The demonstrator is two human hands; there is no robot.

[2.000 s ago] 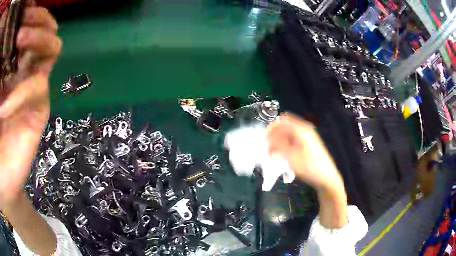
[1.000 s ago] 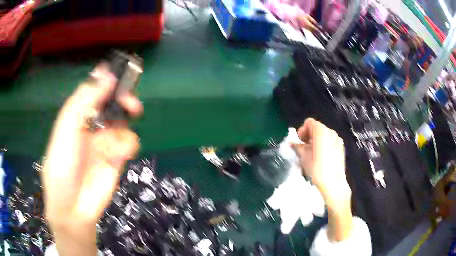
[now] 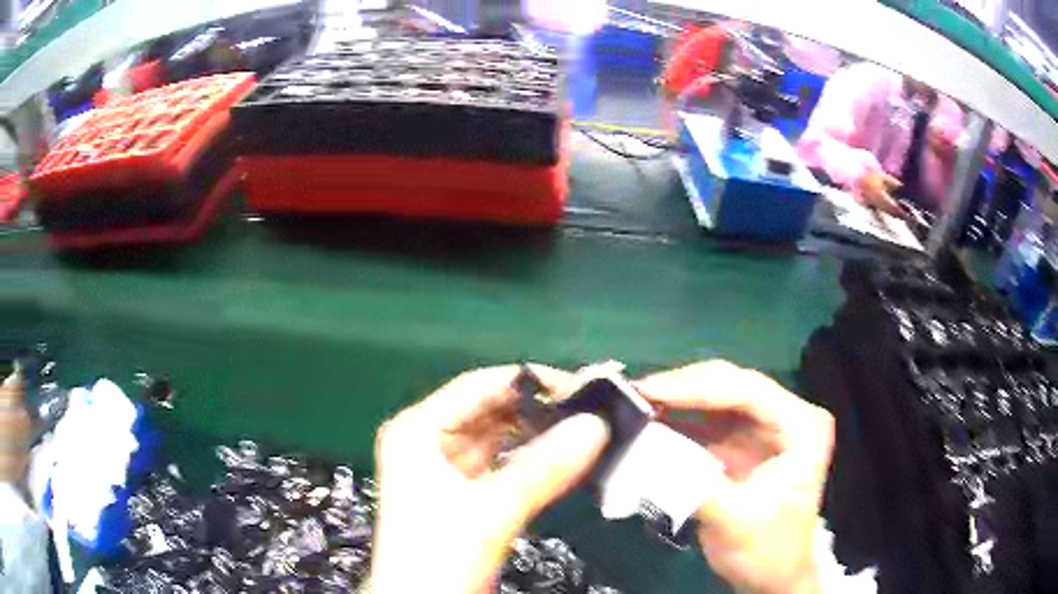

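My left hand [image 3: 499,464] holds a small dark watch body [image 3: 615,415] with a light metallic edge, at the lower centre. Dark clip-like pieces show between its fingers. My right hand [image 3: 743,464] pinches a white wiping cloth [image 3: 659,473] against the right edge of the watch body. The two hands are close together, above the front of the green bench. A heap of loose black and silver clips [image 3: 279,528] lies at the lower left, partly behind my left hand.
Red and black trays [image 3: 406,186] stand at the far left and centre. A blue fixture [image 3: 754,209] stands at the far side, near a person in pink. A black foam tray [image 3: 893,429] with clipped watches is at right. A blue container with white wipes [image 3: 93,464] is at left.
The view has swung up and left. My left hand has brought the watch body to the centre, and my right hand has brought the cloth against it.
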